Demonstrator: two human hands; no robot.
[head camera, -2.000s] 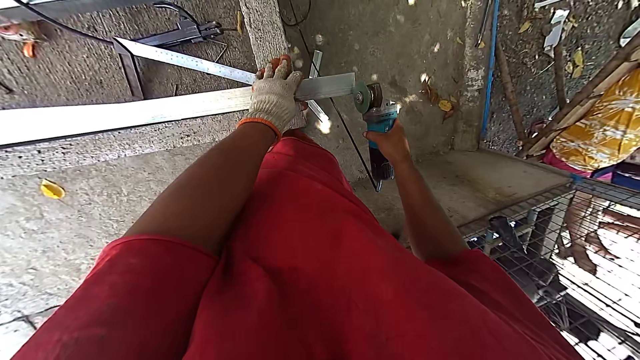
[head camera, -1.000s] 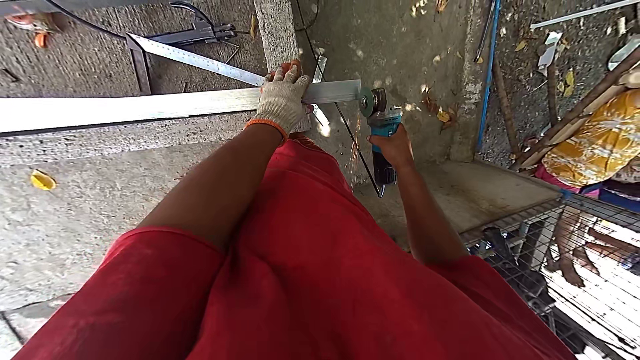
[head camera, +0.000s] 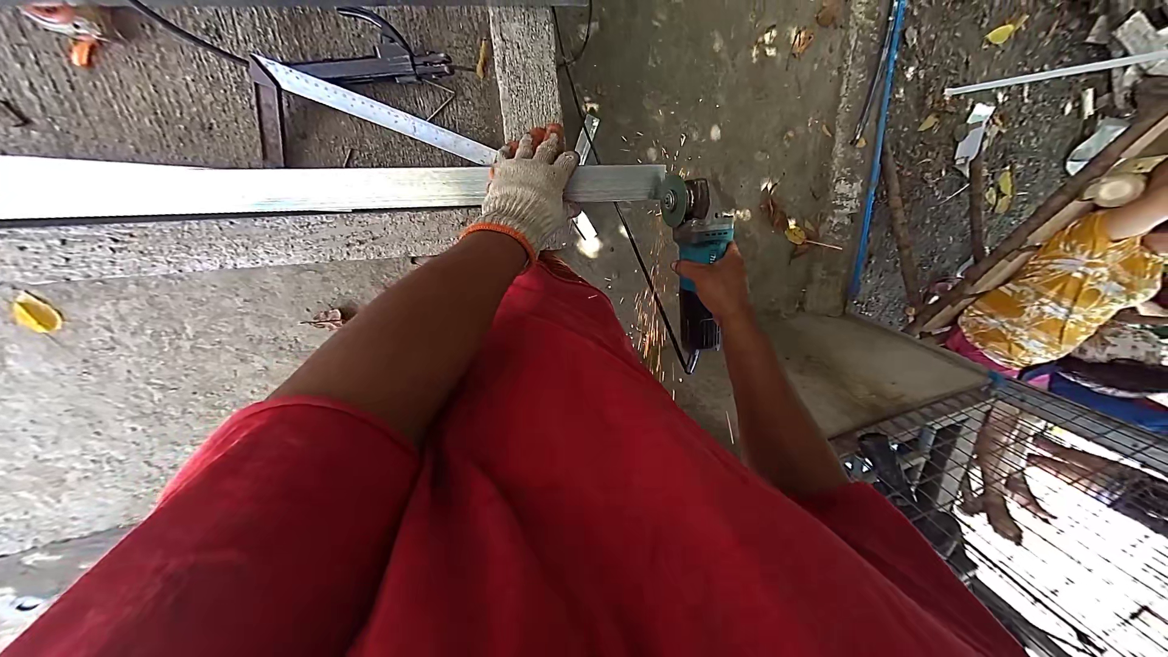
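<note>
A long metal bar lies across a concrete ledge. My left hand, in a knitted glove with an orange cuff, presses down on it near its right end. My bare right hand is closed round the body of a teal and black Makita angle grinder. The grinder's green disc touches the bar's right end, and orange sparks fall below it. A carpenter's square with a marked metal blade rests behind the bar, partly hidden by my glove.
A black welding electrode holder or clamp lies behind the square. A black cable runs beside the grinder. At right are a wire mesh cage, a blue pipe, wooden poles and a person in a yellow patterned top.
Sparks below the grinder show more strongly now than two seconds ago. Both hands keep their hold, the left on the bar and the right on the grinder.
</note>
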